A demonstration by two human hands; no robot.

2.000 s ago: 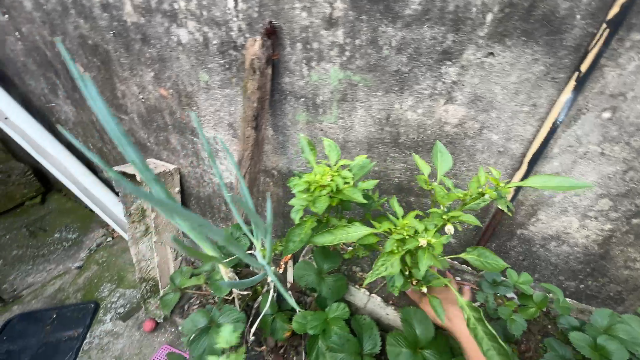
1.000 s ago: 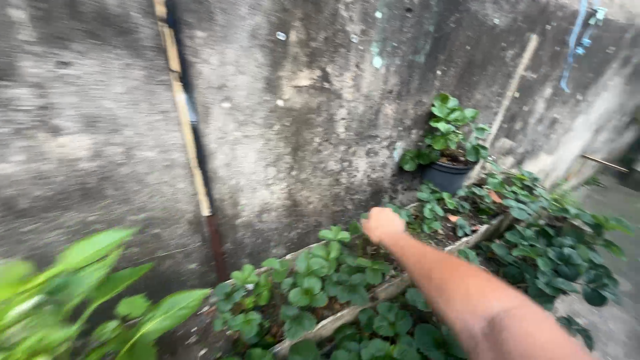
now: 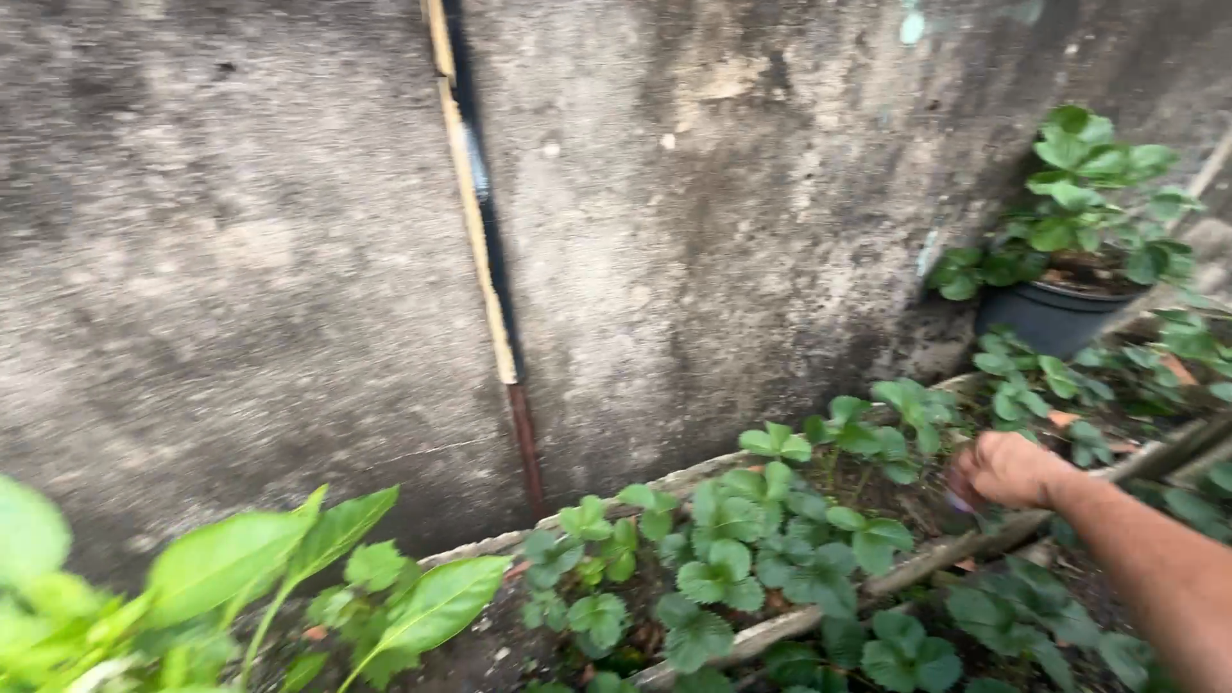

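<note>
My right hand (image 3: 1001, 470) reaches in from the lower right, its fingers curled and blurred, low over the soil of the planting bed. Something small and purplish shows at the fingertips, too blurred to name; whether the hand grips it cannot be told. Strawberry plants (image 3: 722, 549) with toothed leaves grow to the left of the hand, and more strawberry leaves (image 3: 905, 654) lie below it. A black plastic pot (image 3: 1049, 318) holding a leafy strawberry plant (image 3: 1078, 183) stands beyond the hand, at the right. My left hand is not in view.
A stained concrete wall (image 3: 693, 269) runs behind the bed. Against it leans a thin pole (image 3: 486, 231), pale wood above and reddish brown below. A wooden edging board (image 3: 924, 568) borders the bed. Bright green pepper leaves (image 3: 231, 568) rise at the lower left.
The view has swung right from the spring onions and pepper plant. My right hand, earlier among the pepper leaves and then over the strawberry bed, is now low at the soil.
</note>
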